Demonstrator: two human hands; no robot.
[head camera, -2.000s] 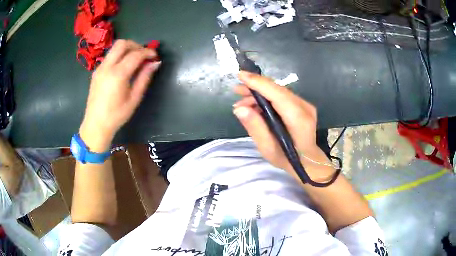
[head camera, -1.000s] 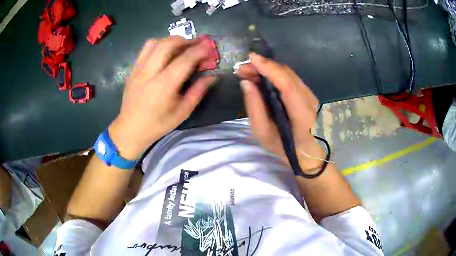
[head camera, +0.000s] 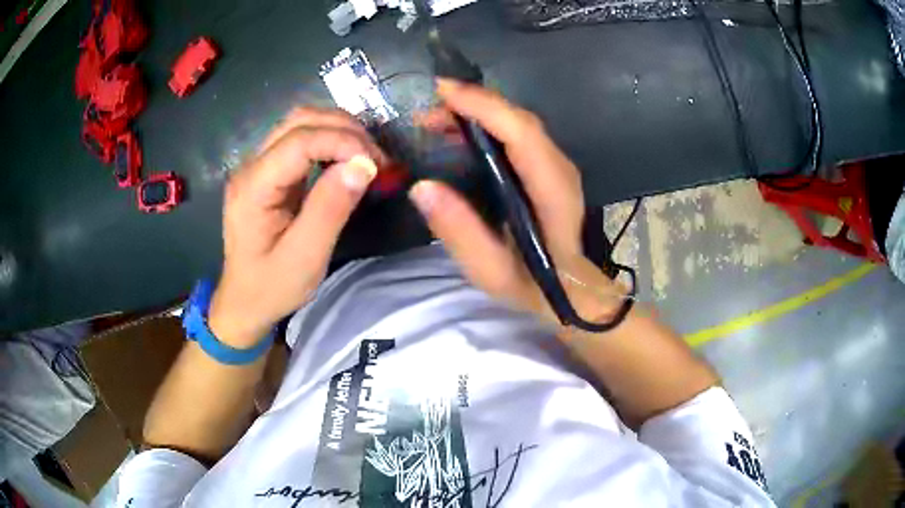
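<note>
My right hand (head camera: 526, 189) holds the black soldering iron (head camera: 511, 198), its handle lying across the palm and its tip pointing up and away over the mat. My left hand (head camera: 298, 198) is beside it, thumb and fingertips together at a small red housing (head camera: 390, 181). The red housing is blurred and sits between both hands; the right fingertips are close, but I cannot tell whether they touch it. A white circuit board (head camera: 359, 87) lies on the mat just beyond the left fingers, with a thin dark wire near it.
Several red housings (head camera: 117, 89) lie in a heap at the left, with loose ones (head camera: 160, 191) beside it. White pieces (head camera: 355, 12) lie at the top edge. Black cables (head camera: 809, 99) hang over the right side of the dark mat (head camera: 635, 129). A red stool (head camera: 829, 213) stands below.
The red housing has moved from beside the board to nearer my body, between both hands. My right hand and the iron have shifted left. Before that, my left hand brought the housing from the left.
</note>
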